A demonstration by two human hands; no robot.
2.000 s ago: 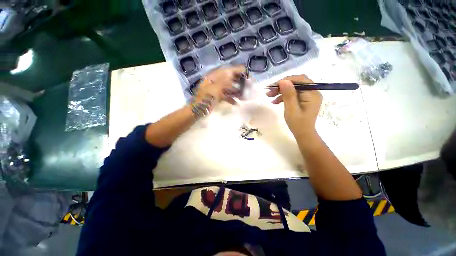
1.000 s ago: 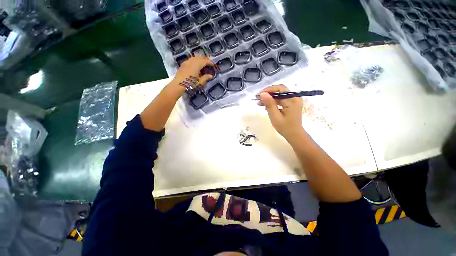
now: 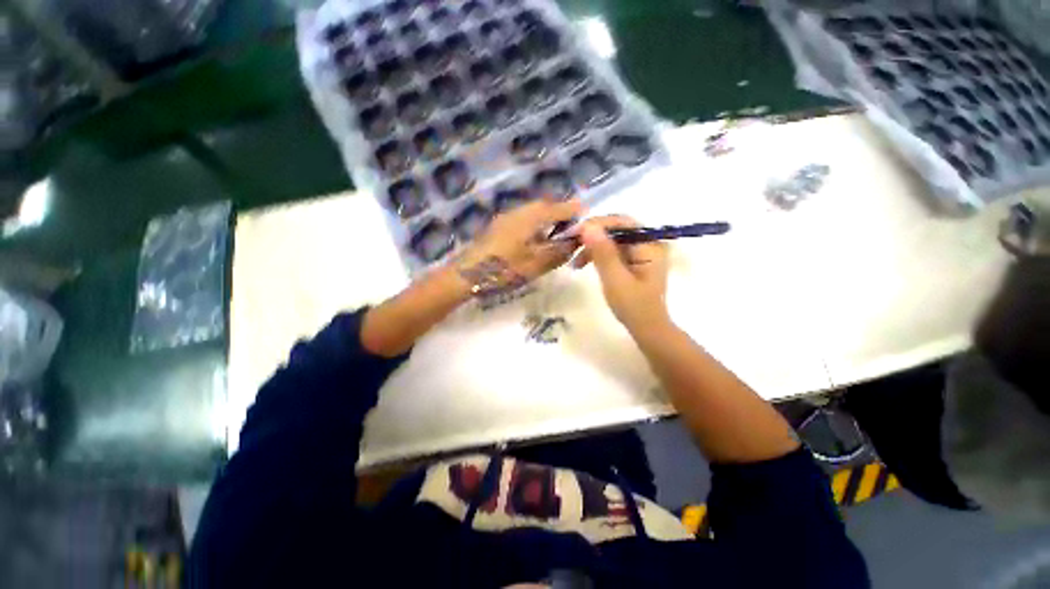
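Note:
My left hand (image 3: 520, 244) is above the white board and holds a small dark housing frame (image 3: 561, 231), mostly hidden by the fingers. Several dark strips (image 3: 488, 276) lie on the back of my left hand and wrist. My right hand (image 3: 628, 267) holds black tweezers (image 3: 679, 231), whose tip end is at the frame. Both hands meet at the near edge of a translucent blister tray (image 3: 493, 162) with rows of dark frames. A loose strip pile (image 3: 546, 330) lies on the board below the hands. The picture is blurred.
A second blister tray (image 3: 938, 98) is at the upper right. A small clear bag (image 3: 797, 185) lies on the right of the white board (image 3: 737, 293). A flat plastic bag (image 3: 181, 276) lies on green at the left. A person's dark sleeve or head (image 3: 1019, 322) is at the right edge.
My left hand has moved right from the tray, with a frame in it, to meet my right hand. The tweezers' tip end is now at the frame. The camera view has shifted.

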